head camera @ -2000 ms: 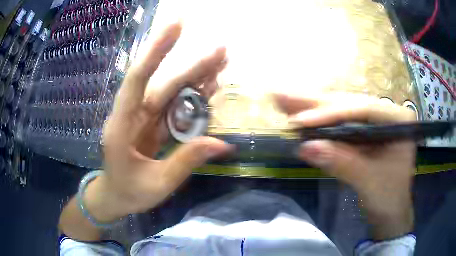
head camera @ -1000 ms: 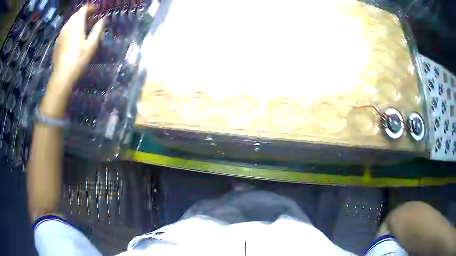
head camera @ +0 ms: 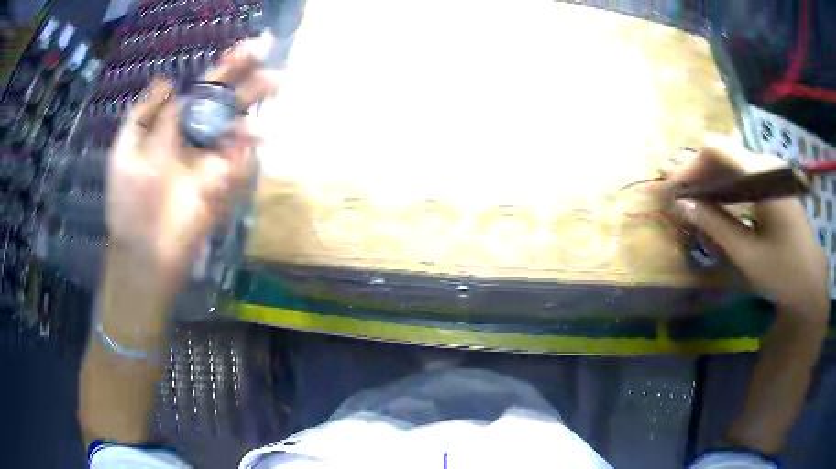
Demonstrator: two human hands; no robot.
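Observation:
My left hand (head camera: 174, 174), blurred, is over the right part of the supply blister tray (head camera: 82, 183). It holds a small speaker (head camera: 209, 115) with a grey-blue centre and dark rim between its fingers. My right hand (head camera: 761, 220) holds a thick dark test probe (head camera: 742, 186) over the right end of the front blister tray (head camera: 477, 261). A red cable (head camera: 820, 168) leaves the probe's rear end. Another speaker (head camera: 701, 252) lies in the front tray, partly hidden under my right hand, with thin red wires near my fingertips.
Dark discs with red wires stand in rows in the supply tray. White glare covers much of the front tray's tan base. A white sheet with dark marks (head camera: 779, 137) is at far right. Yellow tape (head camera: 458, 341) edges the bench. Red cable hangs at upper right.
My left hand has moved down and right from the supply tray's top and now holds a speaker. My right hand has come up from the lower right over the front tray with the probe.

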